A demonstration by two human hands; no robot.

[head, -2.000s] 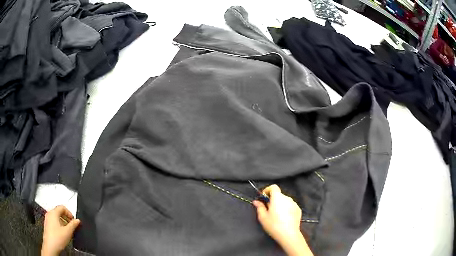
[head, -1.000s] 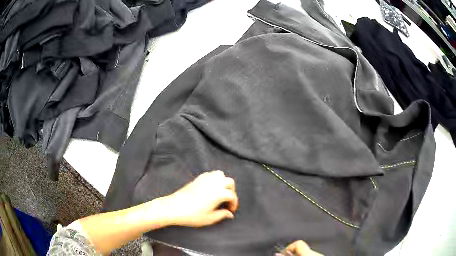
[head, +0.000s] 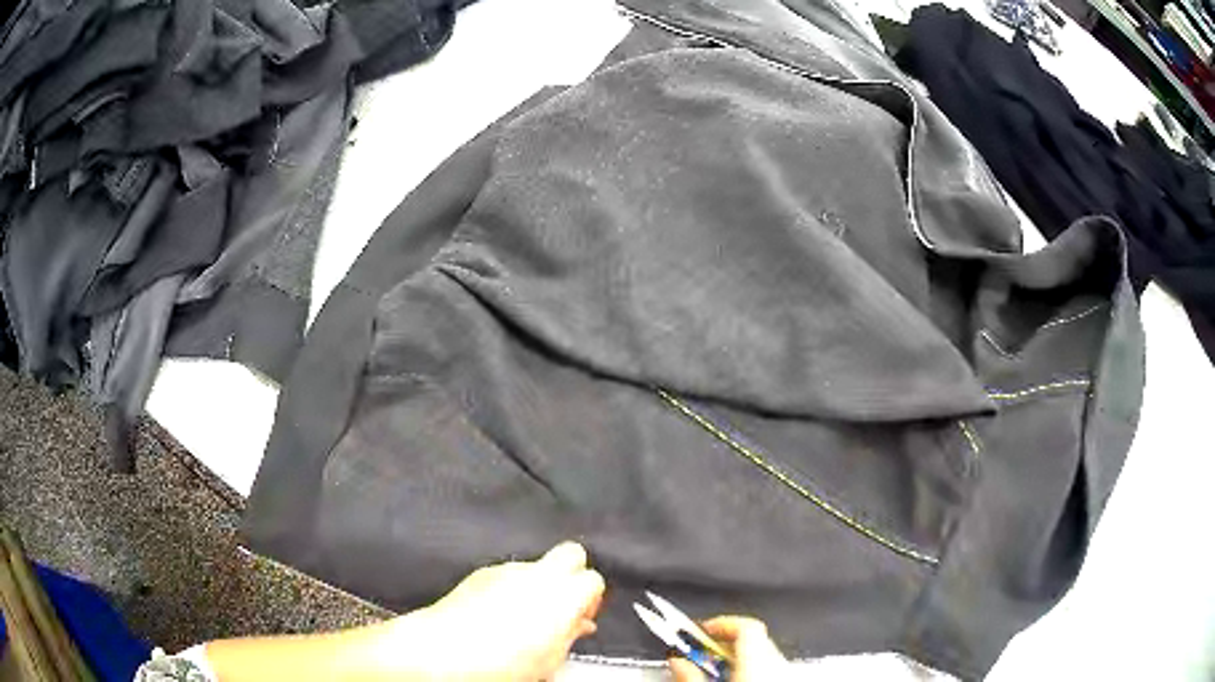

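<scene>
A dark grey jacket (head: pixel 720 240) lies spread in front of me, with a yellow dashed seam running diagonally across its lower part. My left hand (head: pixel 526 616) is at the jacket's near edge, fingers bent together; whether it pinches cloth cannot be told. My right hand (head: pixel 736 653) is just right of it, partly cut off by the bottom edge. It holds thread snips (head: pixel 680 634) with a blue handle, their silver blades apart and pointing up-left over the cloth. No loose thread can be made out.
Heaped grey garments (head: pixel 173 173) hang over the left side of the white table (head: pixel 413 153). Black garments (head: pixel 1013 133) lie at the far right. Speckled floor (head: pixel 80 446) shows at lower left, with a blue item (head: pixel 87 626) there. Shelves (head: pixel 1173 67) stand at the top right.
My left hand has moved down and right to the near edge. The snips have come into view in my right hand, blades apart. The jacket's near edge now shows farther right.
</scene>
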